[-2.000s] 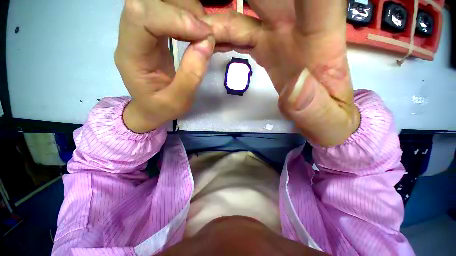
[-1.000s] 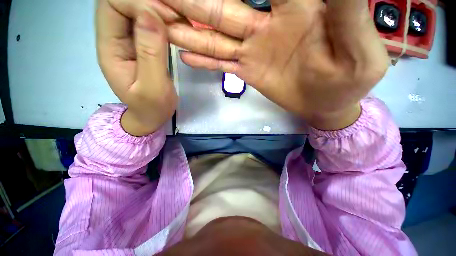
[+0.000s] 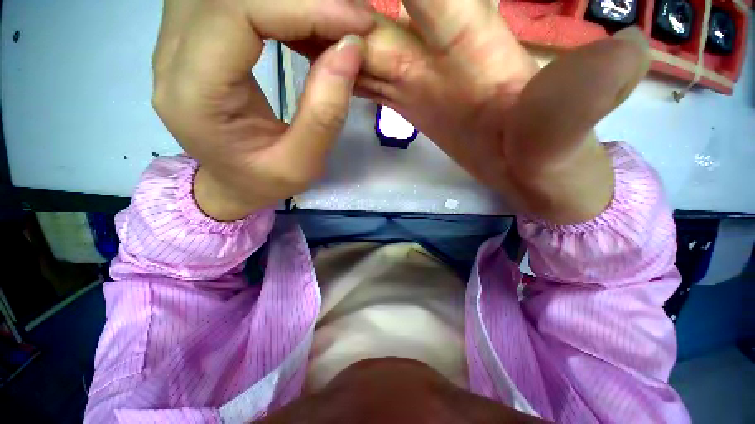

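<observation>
A smartwatch unit [image 3: 395,126] lies face up on the pale work mat [image 3: 372,184] with its display lit plain white; my hands hide its upper edge. Both bare hands are raised above it, not touching it. My left hand [image 3: 248,99] is curled, its thumb and fingers closed around the fingers of my right hand. My right hand [image 3: 505,108] has its palm turned up and its thumb spread away. Its fingertips are partly hidden behind my left hand and cut off by the top edge. No unit shows in either hand.
A red-orange foam tray [image 3: 563,29] stands at the upper right, with black units [image 3: 673,18] in its pockets and beige bands across it. The bench's front edge [image 3: 397,217] runs below the mat. Pink striped sleeves flank it.
The hands drew apart sideways and my right palm opened wider, then they came closer together again. My right thumb now points up and right. The watch is still on the mat.
</observation>
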